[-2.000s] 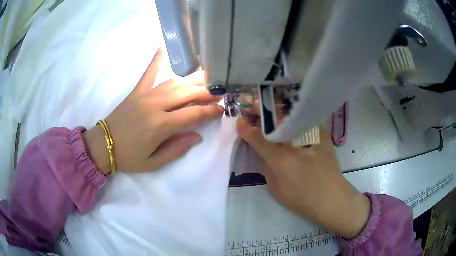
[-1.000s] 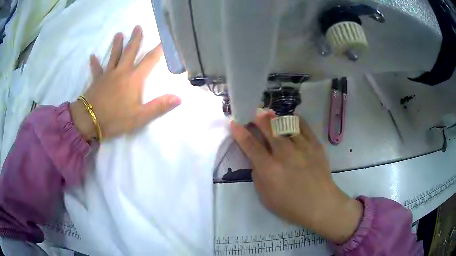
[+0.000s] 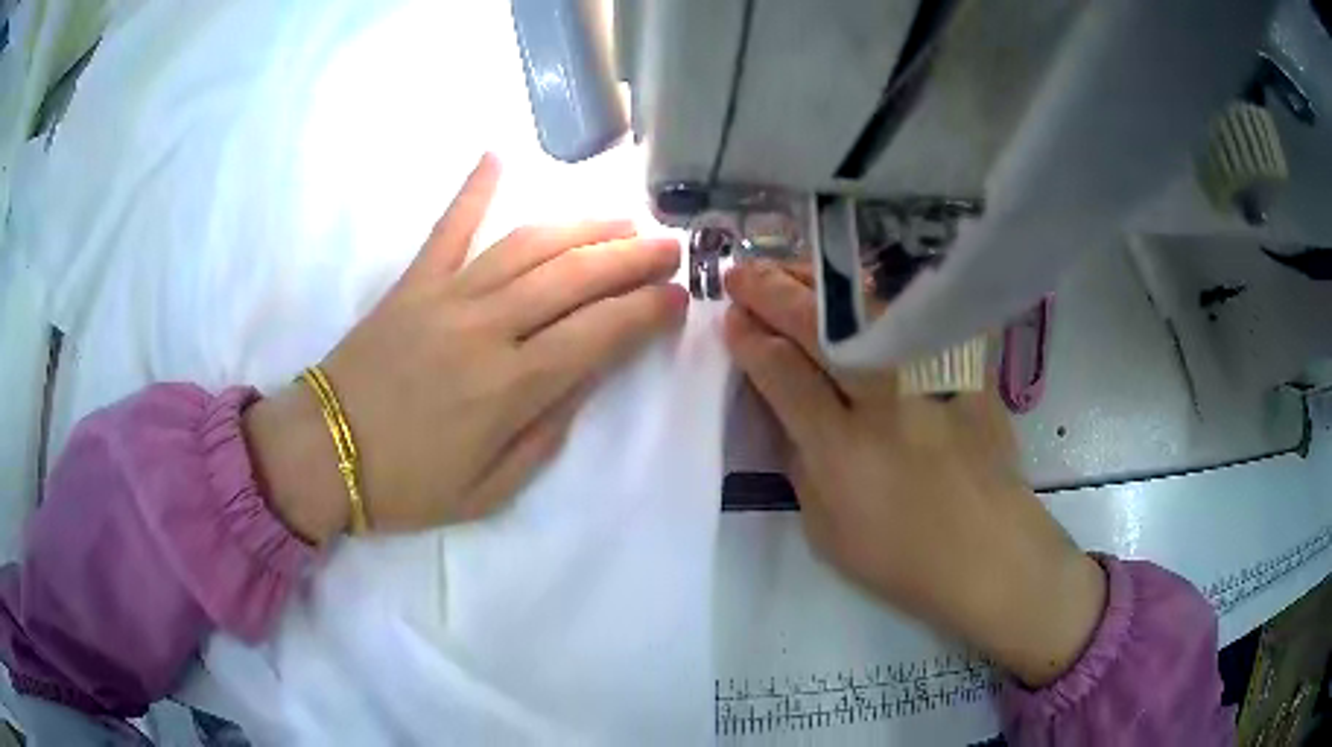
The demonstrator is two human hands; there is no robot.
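The white fabric panel covers the left of the table, its straight right edge running up to the presser foot. My left hand lies flat on the fabric, fingers spread, index and middle fingertips just left of the foot. My right hand is just right of the foot, its fingertips at the fabric's edge; part of it is hidden under the sewing machine head. Whether those fingers pinch the edge is hard to tell.
Pink thread snips lie on the machine bed right of my right hand, partly hidden by the head. A grey lamp tube hangs left of the head. A ruler scale runs along the front table edge.
My left hand has moved right across the fabric to beside the presser foot. My right hand stays near the foot. The camera view has shifted.
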